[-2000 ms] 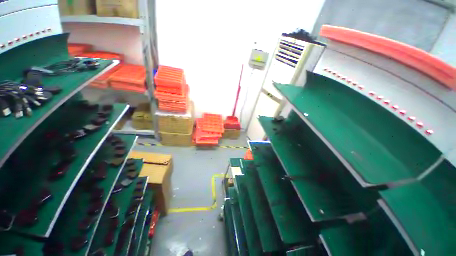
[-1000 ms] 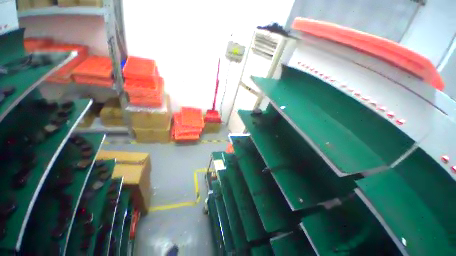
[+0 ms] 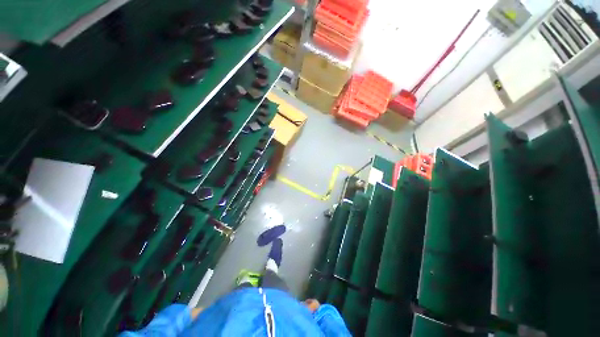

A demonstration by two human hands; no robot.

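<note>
My left hand [image 3: 197, 312] and my right hand [image 3: 312, 305] show only as small skin-coloured bits beside the blue jacket at the bottom edge. Their fingers are mostly hidden, and I cannot tell whether they hold anything. On the left, a tiered green rack [image 3: 148, 131] carries rows of dark electronic units [image 3: 128, 120]. A white sheet [image 3: 56, 207] lies on its near green shelf, with a small white label [image 3: 109, 195] to its right. Neither hand visibly touches the rack.
Tiered green shelves [image 3: 454, 210] line the right side. An aisle floor [image 3: 299, 161] runs between the racks, with yellow tape. A cardboard box [image 3: 285, 122], orange-red trays [image 3: 364, 97], a red dustpan [image 3: 403, 103] and a tall white cabinet [image 3: 460, 108] stand beyond. A lime-green stool [image 3: 248, 276] is low by my feet.
The view has tilted down and rotated. The blue jacket, my feet, both hands' edges, the stool and the white sheet have come into view. The dark units still lie on the left rack.
</note>
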